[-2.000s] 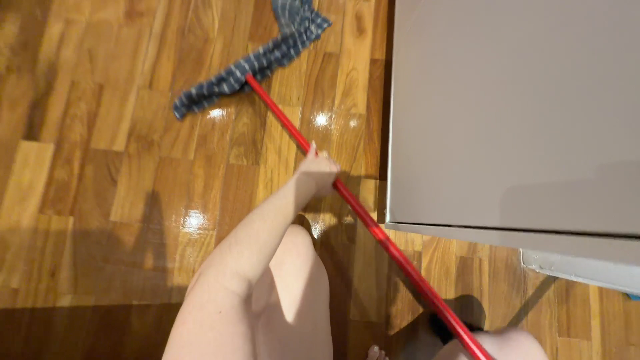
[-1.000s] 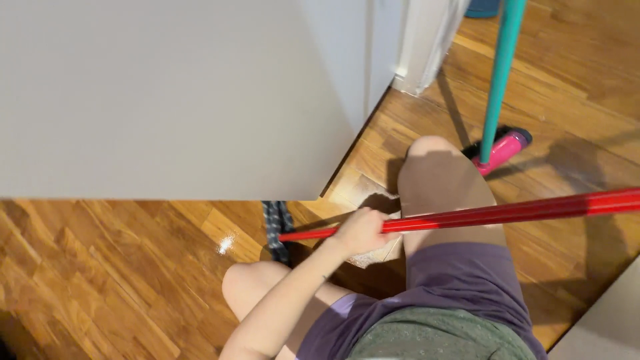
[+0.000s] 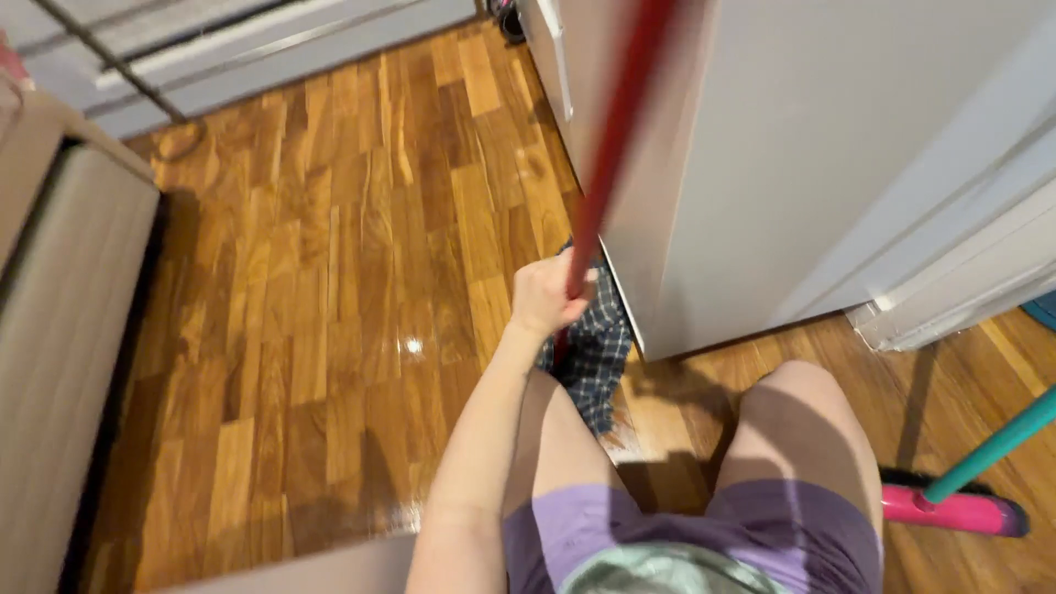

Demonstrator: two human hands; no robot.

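My left hand (image 3: 549,293) is closed around a red pole (image 3: 615,157), whose upper part rises toward the camera and is blurred. Just beyond and below that hand, a dark plaid cloth (image 3: 598,355) lies on the wood floor at the foot of the pole, against the lower corner of a pale panel (image 3: 742,181). How the cloth is attached is hidden. My right hand is out of view.
A pink broom head (image 3: 957,510) with a teal handle (image 3: 994,445) rests on the floor beside my right leg. A beige padded bed base (image 3: 66,330) stands at the left. White drawer fronts (image 3: 313,58) line the far side, and a white door frame (image 3: 973,280) is at the right.
The view has swung widely. The red pole, which ran across my lap to the right, now stands up toward the camera. My left hand still grips it, now close above the cloth.
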